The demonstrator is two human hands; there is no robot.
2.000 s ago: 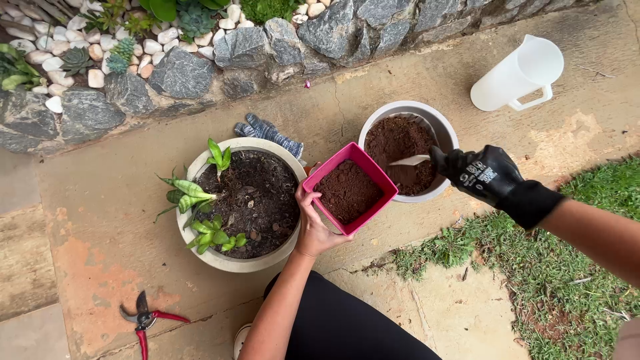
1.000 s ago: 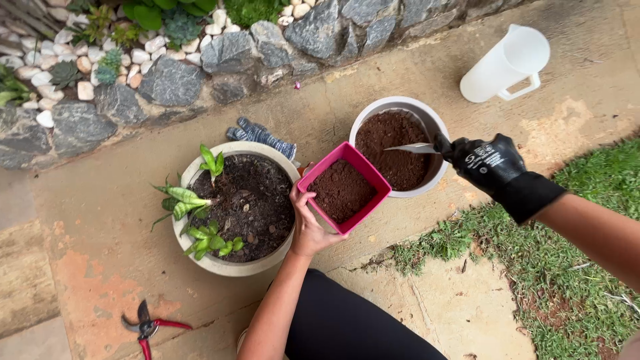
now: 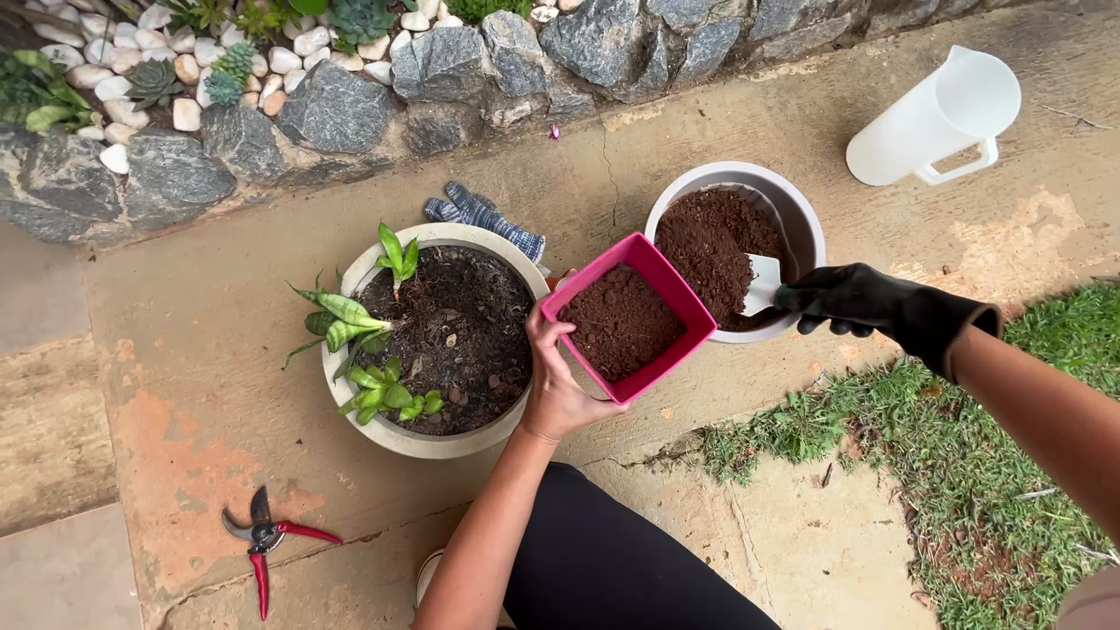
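Observation:
My bare left hand (image 3: 560, 385) grips a square pink pot (image 3: 652, 376) by its left side and lower corner. Brown soil (image 3: 623, 322) partly fills that pot. Wearing a black glove, my right hand (image 3: 862, 306) is shut on a hand trowel, its white blade (image 3: 761, 284) against a mound of soil in a round grey pot (image 3: 809, 227). The glove covers most of the trowel's handle. The pink pot's right corner overlaps the grey pot's rim in view. To the left, a wide round planter (image 3: 437, 446) holds dark soil and several green plants (image 3: 350, 319).
A knitted glove (image 3: 486, 219) lies behind the planter. Red-handled pruning shears (image 3: 264, 535) lie opened on the paving at lower left. A white plastic jug (image 3: 936, 114) is at upper right. A stone border (image 3: 516, 61) runs along the back; grass (image 3: 997, 490) grows at right.
My right hand has turned over, and the trowel blade now shows its broad face beside piled soil in the grey pot. My left hand still holds the pink pot.

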